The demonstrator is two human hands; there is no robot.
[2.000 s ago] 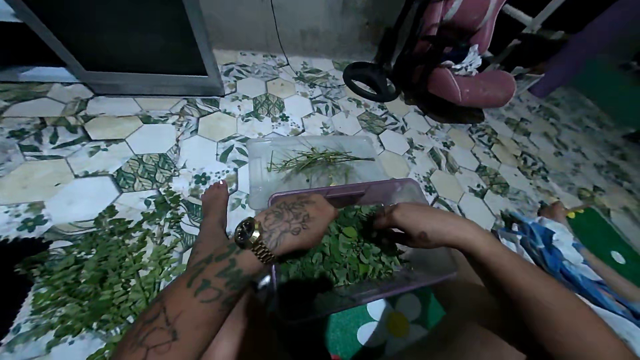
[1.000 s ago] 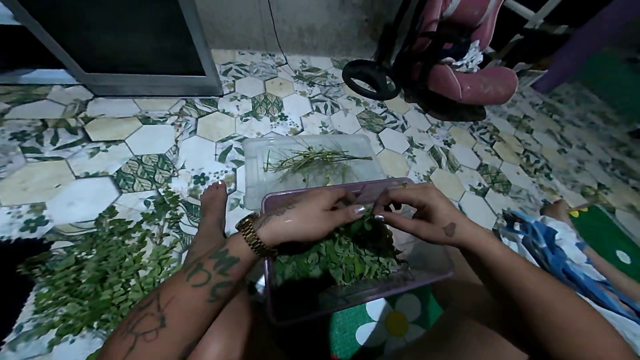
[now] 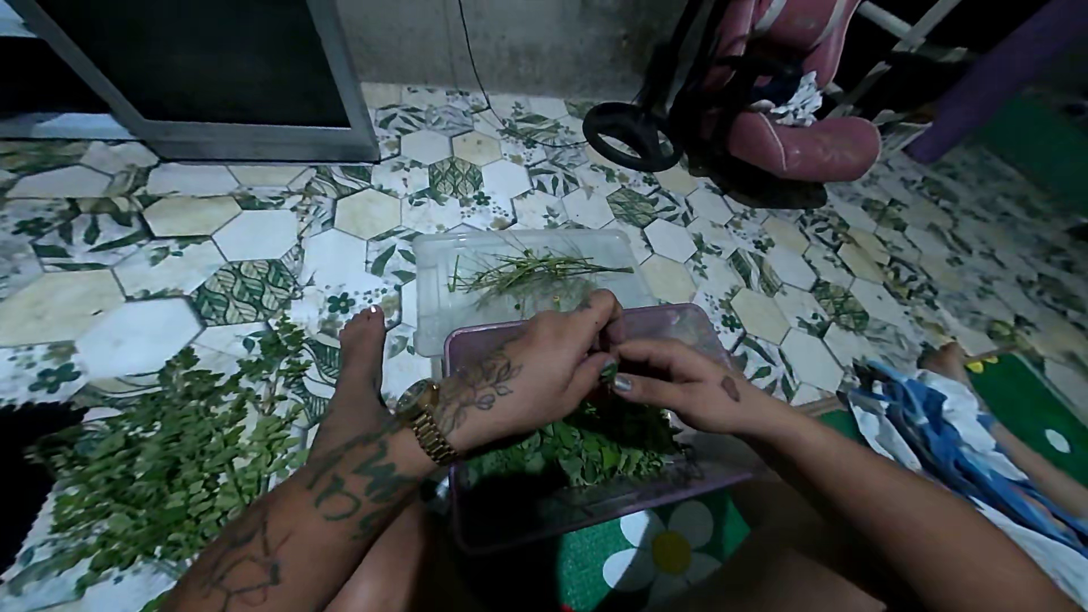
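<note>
My left hand, with a gold watch at its wrist, is over a pinkish plastic container. Its fingers are bent and meet those of my right hand. A bit of green leaf shows between the fingertips of both hands; whichever hand grips it is hard to tell. Loose green leaves fill much of the container below. Behind it, thin green stems rest on a clear plastic lid or tray. A heap of leafy sprigs lies on the floor at the left.
Beyond are a grey-framed dark panel, a cable and a pink padded seat beside a black ring-shaped part. Blue and white cloth lies at the right, near another person's leg. A green flowered mat is under the container.
My left hand has turned and its knuckles have risen over the container's far rim. The fingertips of both hands have stayed close together.
</note>
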